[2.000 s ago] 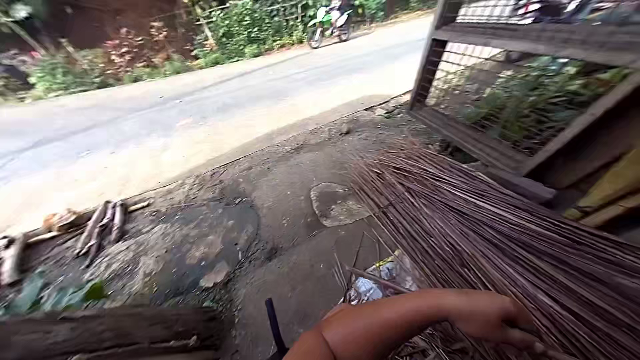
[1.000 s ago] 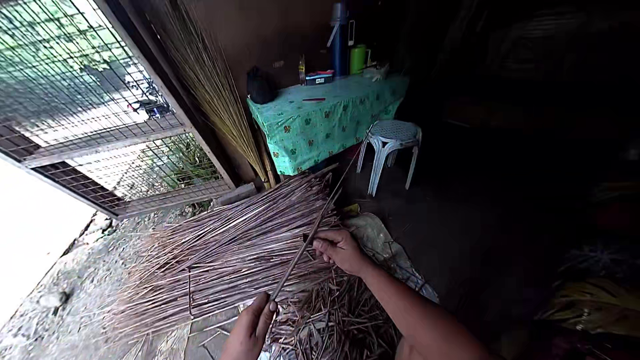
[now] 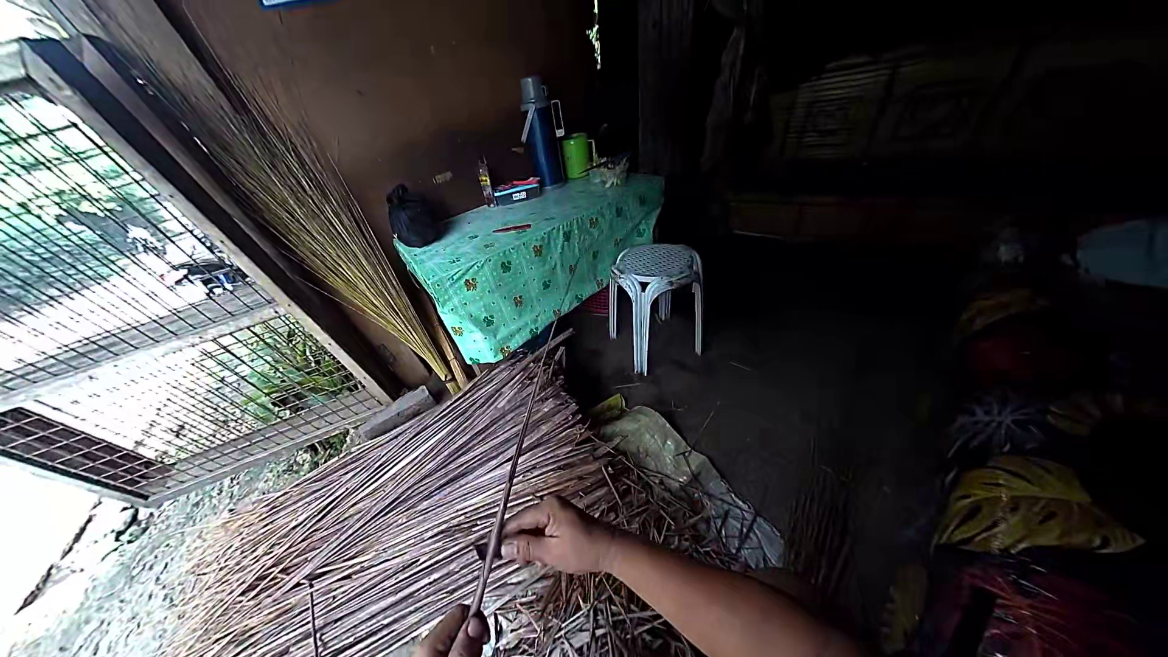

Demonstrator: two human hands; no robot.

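Observation:
My left hand (image 3: 453,631), at the bottom edge of the head view, grips the thick lower end of a long thin brown stalk (image 3: 514,461). The stalk slants up and away to the right, thinning toward its tip. My right hand (image 3: 558,537) is higher and to the right, with thumb and fingers closed on a small dark piece, perhaps a blade, (image 3: 484,551) against the stalk; its shape is mostly hidden. Under both hands a broad heap of dry purplish-brown stalks (image 3: 392,511) lies on the ground, and short scraps (image 3: 630,584) are piled to its right.
Behind the heap are a table with a green patterned cloth (image 3: 520,274) and a white plastic stool (image 3: 655,265). A stick broom (image 3: 365,274) leans on the wall beside a wire-mesh gate (image 3: 137,274). A pale sack (image 3: 675,456) lies right of the heap; filled bags (image 3: 1031,511) stand far right.
The view has swung from the road to the room's inside. One second ago both hands were at the stalk too; two seconds ago only one hand showed, over the heap.

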